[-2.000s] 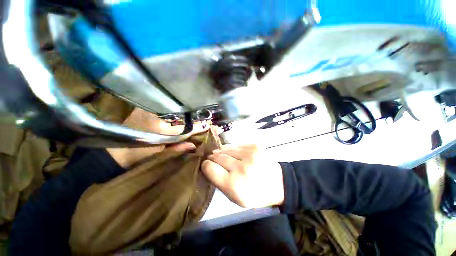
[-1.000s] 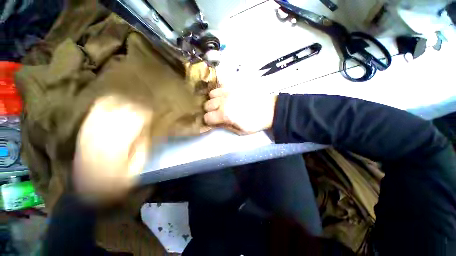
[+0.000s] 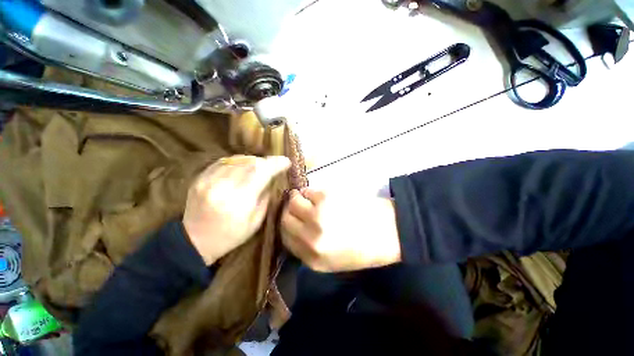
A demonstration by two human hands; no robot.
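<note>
The brown garment (image 3: pixel 132 188) spreads over the left side of the table and hangs over its front edge. Its seam edge (image 3: pixel 297 156) has a fringe and runs up to the needle area of the sewing machine (image 3: pixel 261 85). My left hand (image 3: pixel 233 201) lies on the cloth, its fingertips pinching it just left of the seam edge. My right hand (image 3: pixel 340 226) grips the seam edge just below, thumb and fingers closed on it. The needle tip is hidden by machine parts and cloth.
Black thread snips (image 3: pixel 417 76) lie right of the machine head. Large black shears (image 3: pixel 532 59) lie at the upper right, beside another dark item (image 3: pixel 612 43). A green-labelled object (image 3: pixel 29 321) is at the lower left. More brown cloth (image 3: pixel 514 295) is below the table at the right.
My left hand has moved from the lower left up onto the garment beside the seam. My right hand still grips the edge. The garment lies flatter, with the fringed seam edge now showing.
</note>
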